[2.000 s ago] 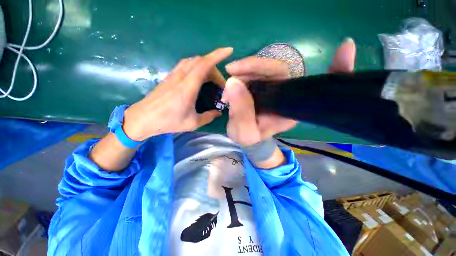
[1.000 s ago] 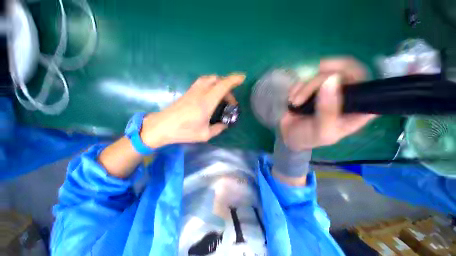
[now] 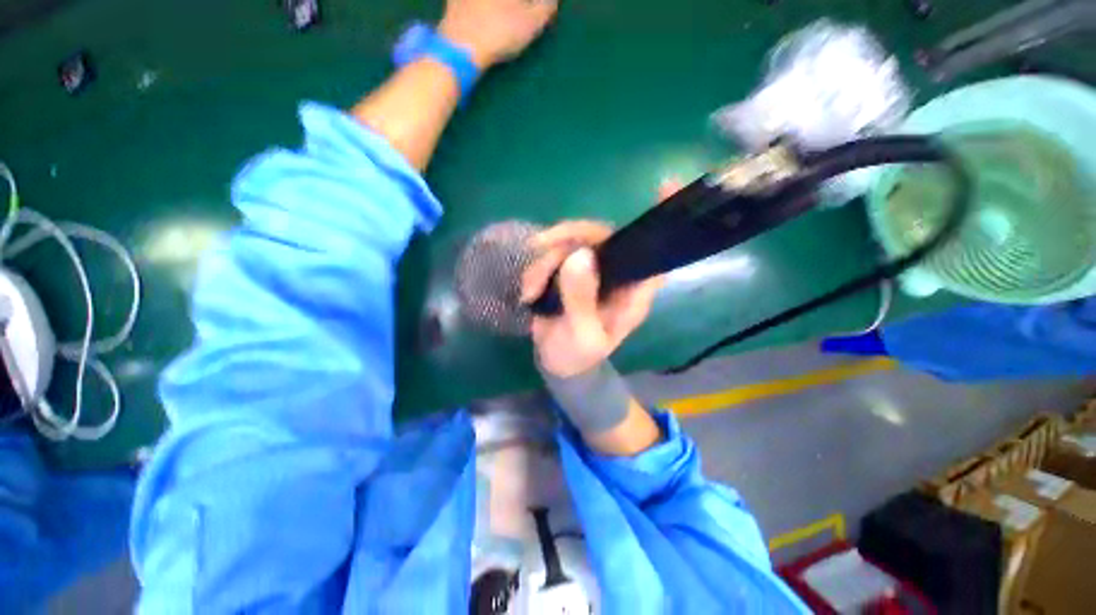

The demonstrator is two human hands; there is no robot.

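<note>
My right hand (image 3: 589, 306) is closed around the narrow end of the black electric screwdriver (image 3: 685, 228), with its taped rear pointing up and right. The round speckled screw dish (image 3: 487, 276) lies on the bench just left of my right hand and is partly covered by its fingers. My left hand (image 3: 499, 27) is stretched far forward and partly cut off by the top edge. Whether it holds anything cannot be seen. A small dark blurred thing (image 3: 438, 324) lies at the dish's lower left. The screwdriver bit is hidden.
Small dark units (image 3: 75, 72) lie on the far left bench. A crumpled clear bag (image 3: 829, 90) lies beyond the tool. A pale green fan (image 3: 1010, 198) stands right, with the black cable looping before it. White cables (image 3: 84, 324) lie left. Boxes (image 3: 1058, 541) are on the floor.
My left hand has moved from near my body to the top edge, and the black unit is no longer visible in it. My right hand and screwdriver appear further left, the tool tilted up.
</note>
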